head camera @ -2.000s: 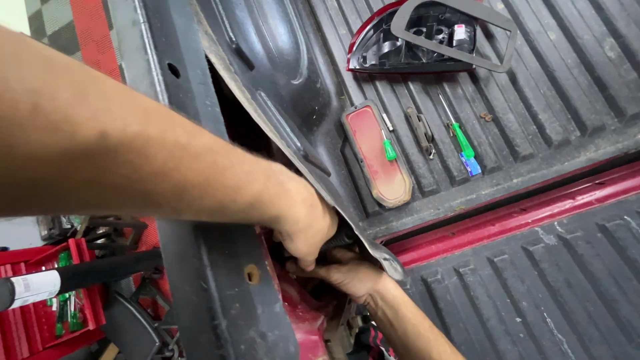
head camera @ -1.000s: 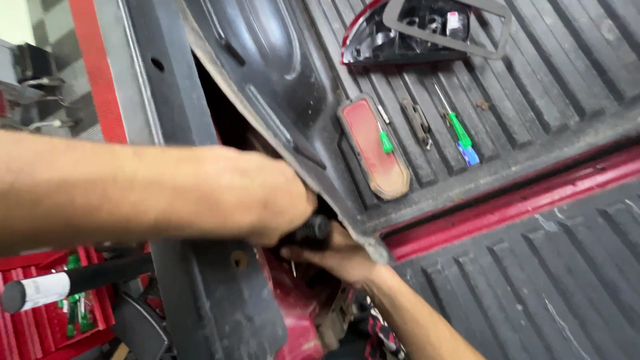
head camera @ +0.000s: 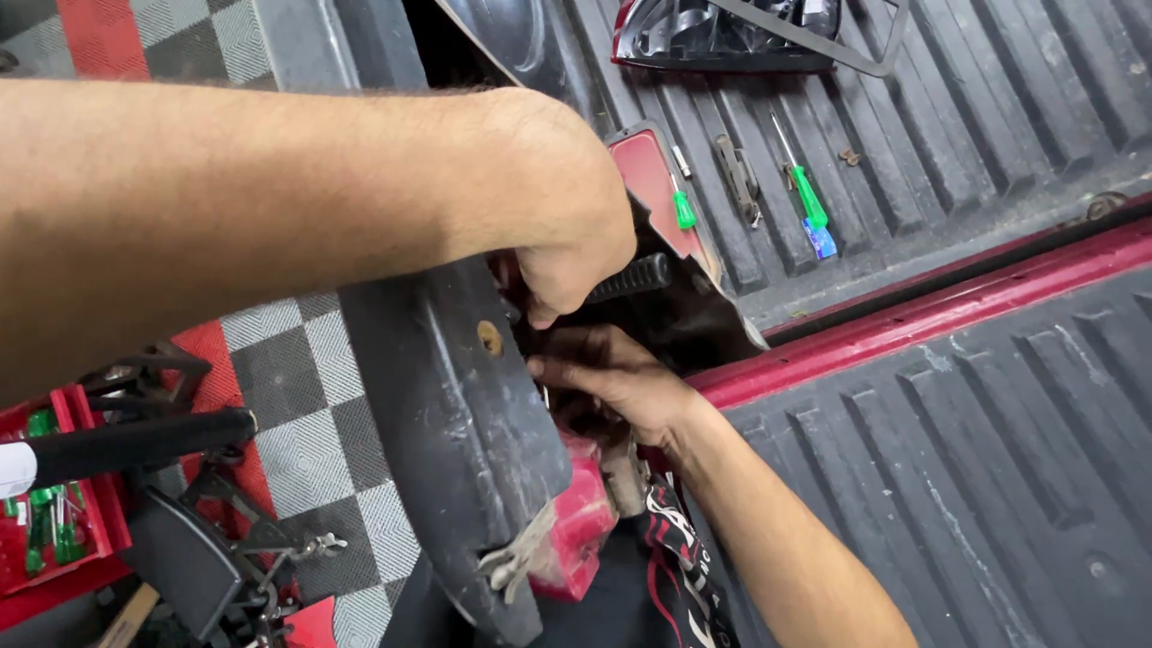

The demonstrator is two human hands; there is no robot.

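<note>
My left hand (head camera: 580,216) reaches from the left into the gap at the corner of a pickup's bed, wrist bent and fingertips pointing down. Just below it, my right hand (head camera: 621,382) is in the same gap, thumb and fingers drawn together near the left fingertips. Whatever either hand holds is hidden. A black ribbed cylindrical part (head camera: 634,277), perhaps a handle, sticks out beside my left hand. The black plastic bed liner (head camera: 531,45) stands away from the body at the gap. Red painted bodywork (head camera: 576,531) shows below my right hand.
On the ribbed bed lie a tail light (head camera: 729,40) with a grey frame-shaped gasket, a red tray (head camera: 648,162) with a green-handled screwdriver (head camera: 684,209), a folding multitool (head camera: 738,180) and another green-handled screwdriver (head camera: 810,198). A red toolbox (head camera: 112,504) and black bar (head camera: 144,445) are lower left.
My left wrist is now bent more sharply over the gap, with the fingertips pointing down. The ribbed black part shows more plainly beside it. The view has shifted.
</note>
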